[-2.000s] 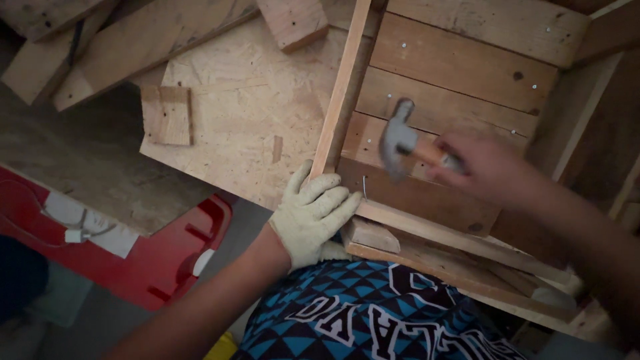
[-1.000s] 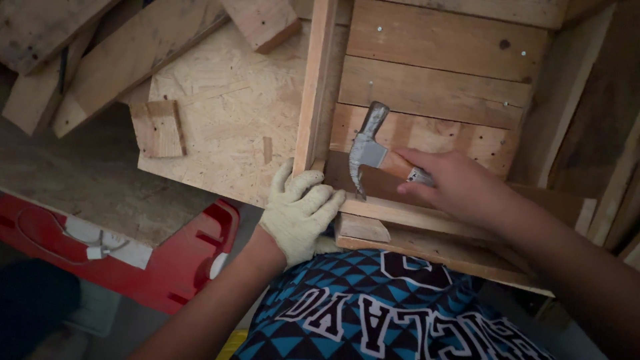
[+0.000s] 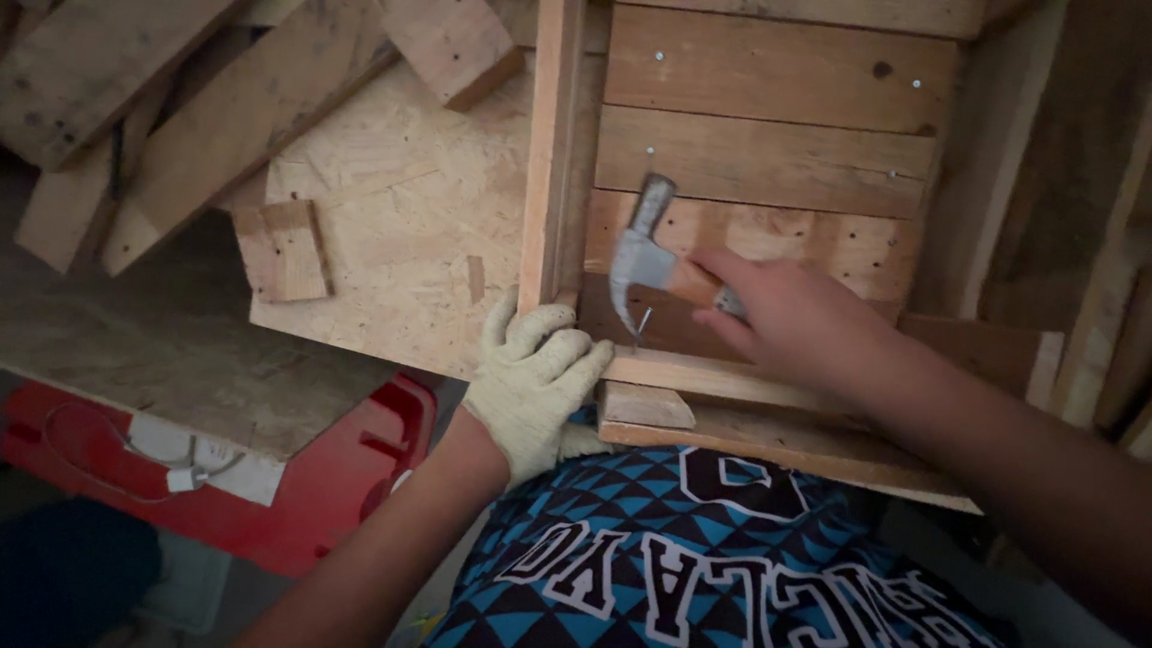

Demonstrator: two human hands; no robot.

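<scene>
My left hand (image 3: pixel 540 387), in a cream work glove, grips the near corner of a wooden frame, where an upright-looking rail (image 3: pixel 551 153) meets the near rail (image 3: pixel 720 376). A nail (image 3: pixel 643 322) stands out of the near rail just right of my gloved fingers, bent or leaning. My bare right hand (image 3: pixel 783 306) is closed on the handle of a claw hammer (image 3: pixel 643 261). The hammer's curved claw points down, close beside the nail; whether they touch I cannot tell. Behind the hammer are wooden slats (image 3: pixel 765 162) with nail heads.
A chipboard panel (image 3: pixel 387 207) lies left of the frame, with a small wood block (image 3: pixel 283 252) on it. Loose boards (image 3: pixel 243 126) are piled at the upper left. A red plastic object (image 3: pixel 333 486) and a white cable plug (image 3: pixel 184 479) are at the lower left.
The hammer, blurred two seconds ago above the near rail, has come down to the nail with its claw toward it. My left hand stays at the frame's corner.
</scene>
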